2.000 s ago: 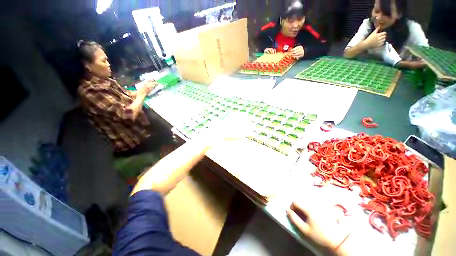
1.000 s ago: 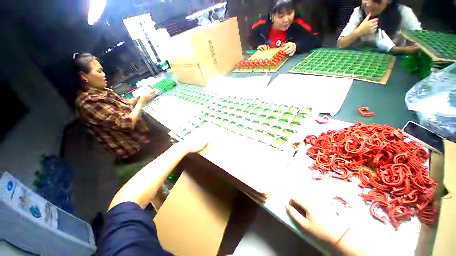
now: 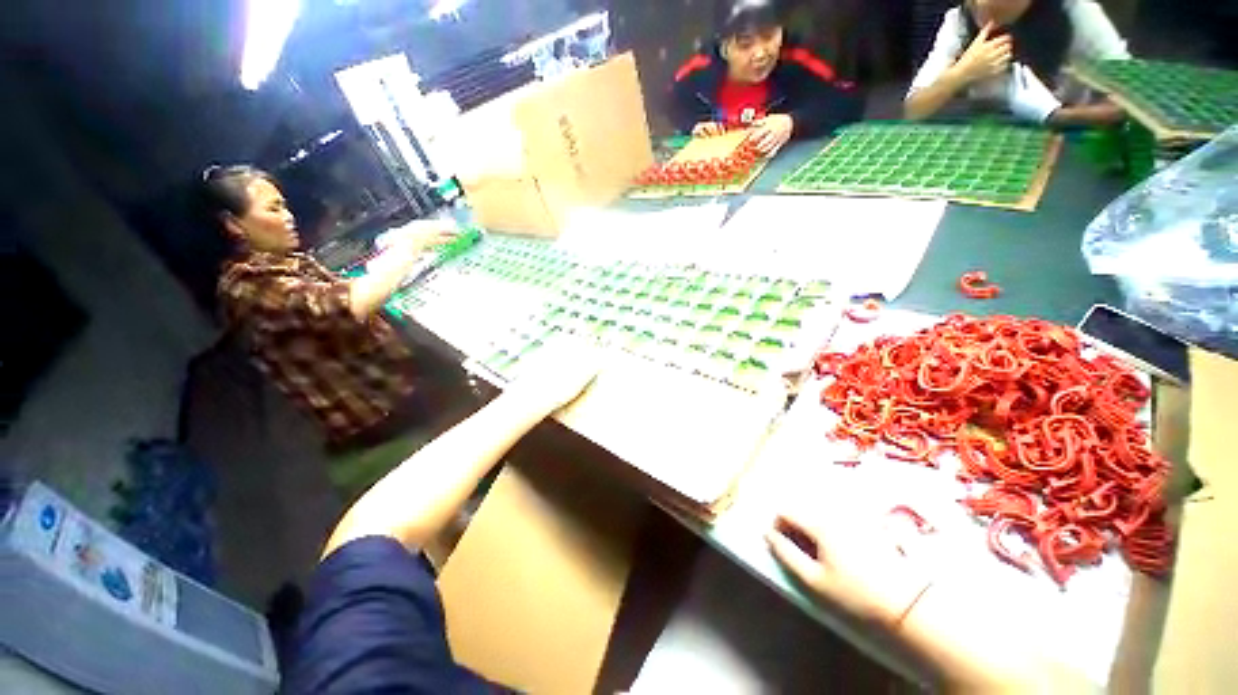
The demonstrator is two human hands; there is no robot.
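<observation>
My left hand (image 3: 559, 378) lies at the near edge of the cardboard sheet (image 3: 665, 441), beside rows of green circuit boards (image 3: 679, 315). It is overexposed, and I cannot tell whether it holds anything. My right hand (image 3: 831, 568) rests at the table's near edge, on the white paper sheet (image 3: 801, 475), left of the heap of red C-shaped pieces (image 3: 1005, 407). Its thumb and a finger are apart with nothing visible between them. One red piece (image 3: 912, 519) lies loose near it.
A dark phone (image 3: 1135, 340) and clear plastic bag (image 3: 1174, 245) lie beyond the heap. An open carton (image 3: 557, 143) stands at the back. Another carton (image 3: 536, 570) is below the table. Three people sit around the bench, with green panels (image 3: 923, 160) before them.
My left hand has drawn back from over the board rows to the cardboard's near edge, then shifted slightly right. My right hand has barely moved. The seated person at left has reached forward.
</observation>
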